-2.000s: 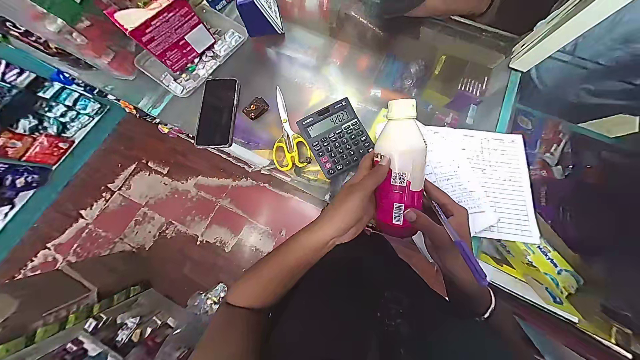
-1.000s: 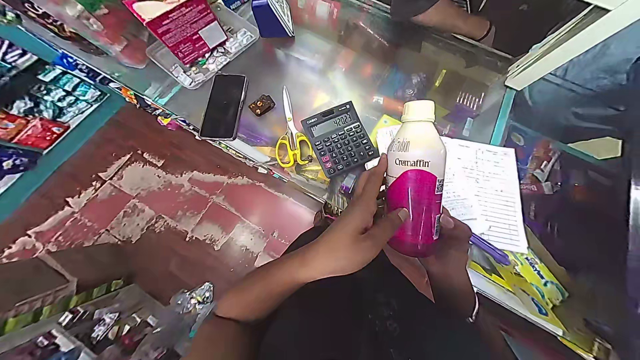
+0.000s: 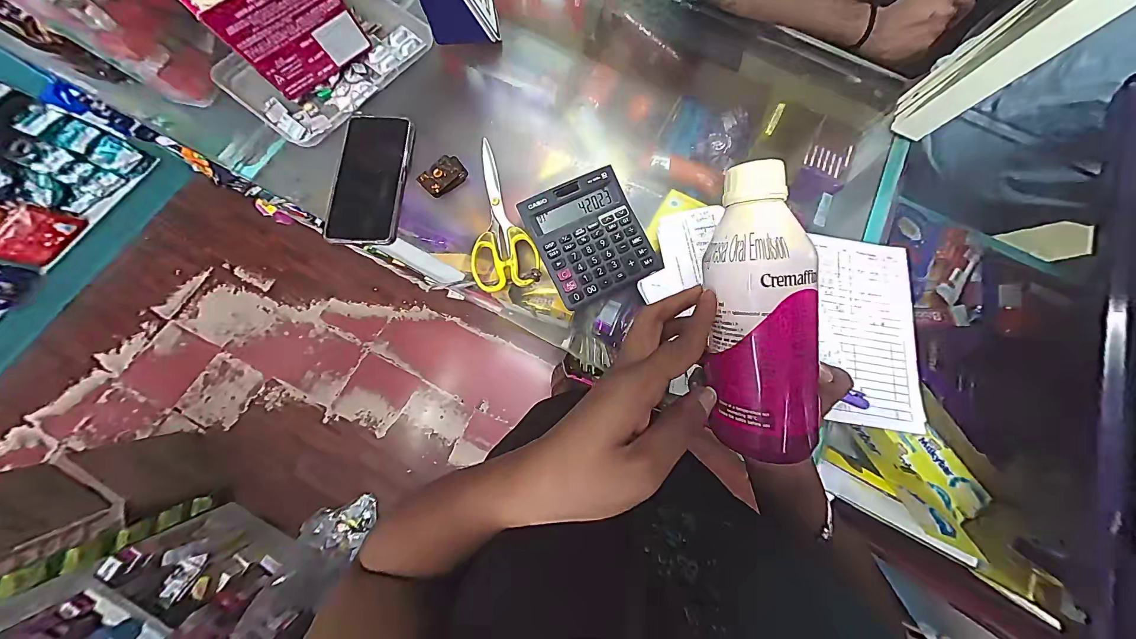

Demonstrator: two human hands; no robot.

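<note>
An upright Cremaffin oral emulsion bottle (image 3: 765, 355), pink and white with a cream cap, is held between both hands over the counter's near edge. The fingertips of my left hand (image 3: 621, 417) touch the bottle's left side. Behind and below it, my right hand (image 3: 825, 390) is mostly hidden, with fingertips showing at the right side. Part of a purple pen (image 3: 854, 398) shows beside those fingertips. Just left of the bottle lie a Casio calculator (image 3: 590, 238) and yellow-handled scissors (image 3: 504, 248). Written sheets of paper (image 3: 874, 337) lie behind and to the right.
A black smartphone (image 3: 370, 180) and a small dark brown object (image 3: 442, 176) rest on the glass counter (image 3: 497, 98). A plastic tub (image 3: 319, 124) with small packets stands at the back left. Yellow packets (image 3: 927, 475) lie at right. Another person's forearm (image 3: 905, 27) rests across the counter.
The bottle has been turned: its barcode side showed first, then the brand name; now the side with the oral emulsion text faces me. My left fingers have shifted to its left edge.
</note>
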